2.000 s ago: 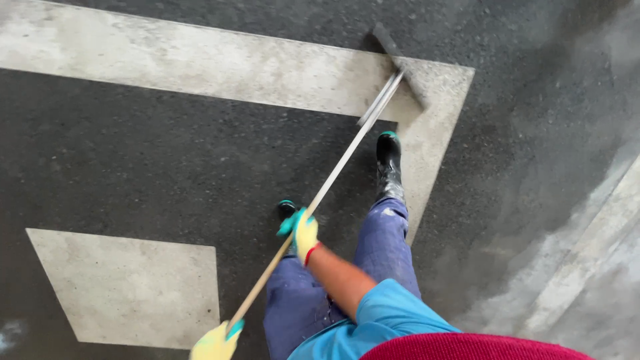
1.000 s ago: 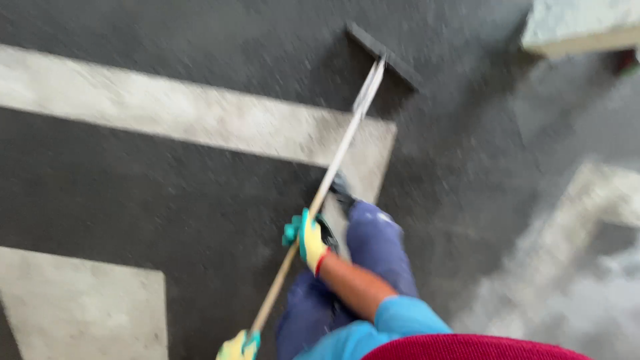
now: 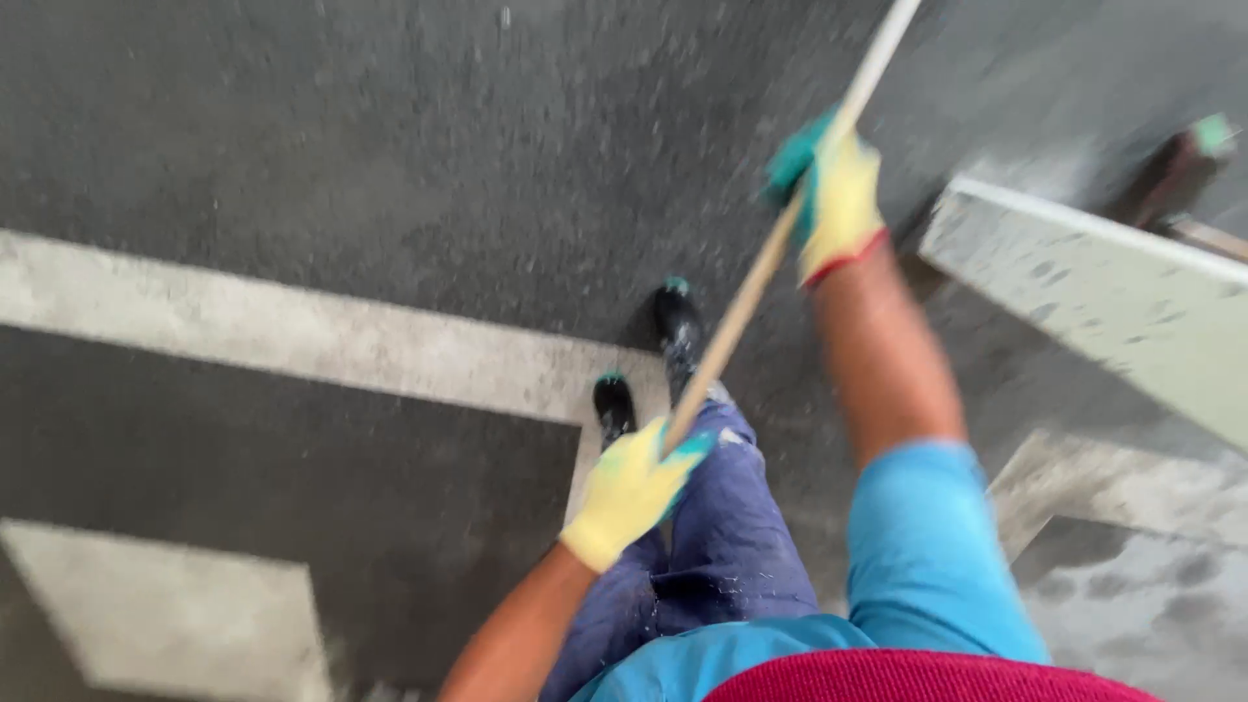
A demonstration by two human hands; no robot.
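My left hand [image 3: 636, 490], in a yellow work glove with teal coating, is closed around the lower end of a long pole [image 3: 746, 307] above my legs. Farther up the same pole, my right hand [image 3: 837, 190] grips it in a matching glove with a red cuff; it is blurred. The pole is wood-coloured below and white above, slanting up to the right. Its far end and the head that it bears lie beyond the top edge of the view. Under it is dark, rough floor [image 3: 409, 156].
A pale, dark-spotted block or panel [image 3: 1102, 283] juts in at right, with a blurred dark red object [image 3: 1165, 180] behind it. White bands [image 3: 322, 327] and a pale patch [image 3: 185, 614] mark the floor. My black boots [image 3: 678, 317] stand near the band's corner. The lower-right floor looks wet.
Both hands have moved up and to the right in the view with the pole. Its wide flat head, visible earlier on the floor, has left the view. More of the pale block shows.
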